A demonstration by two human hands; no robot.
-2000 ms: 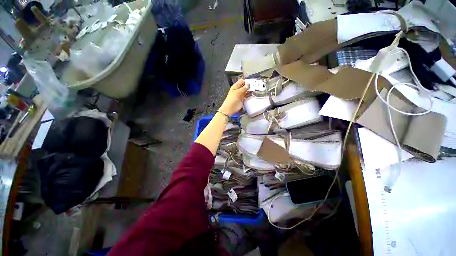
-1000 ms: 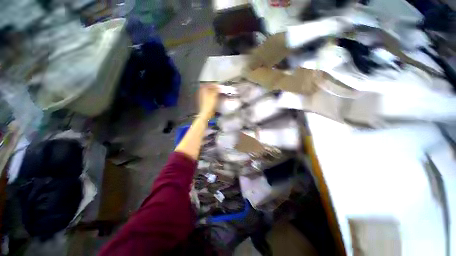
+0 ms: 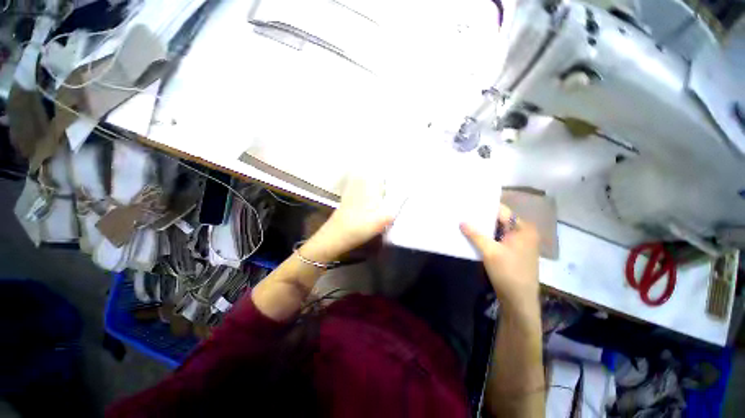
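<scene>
A white flat piece (image 3: 441, 214), paper or a notebook page, lies at the table's front edge below the needle area; glare hides its details and far edge. My left hand (image 3: 358, 219) holds its left side, fingers partly lost in glare. My right hand (image 3: 513, 251) holds its right side with the thumb on top; something small and dark shows at the fingers, too unclear to name. A beige-grey squarish cut piece (image 3: 541, 220) lies just right of my right hand. The white sewing machine (image 3: 608, 106) stands behind and to the right.
Red-handled scissors (image 3: 651, 273) and a slotted tray (image 3: 720, 286) lie at the table's right end. Pale strips (image 3: 314, 28) lie at the back left. Tied bundles (image 3: 131, 175), a dark phone (image 3: 215, 202) and a cable are at left. Blue crates (image 3: 145, 326) stand below.
The view has swung right from the bundles to the machine. My left hand has left the bundles and is at the white piece. My right hand has come into view, holding it too.
</scene>
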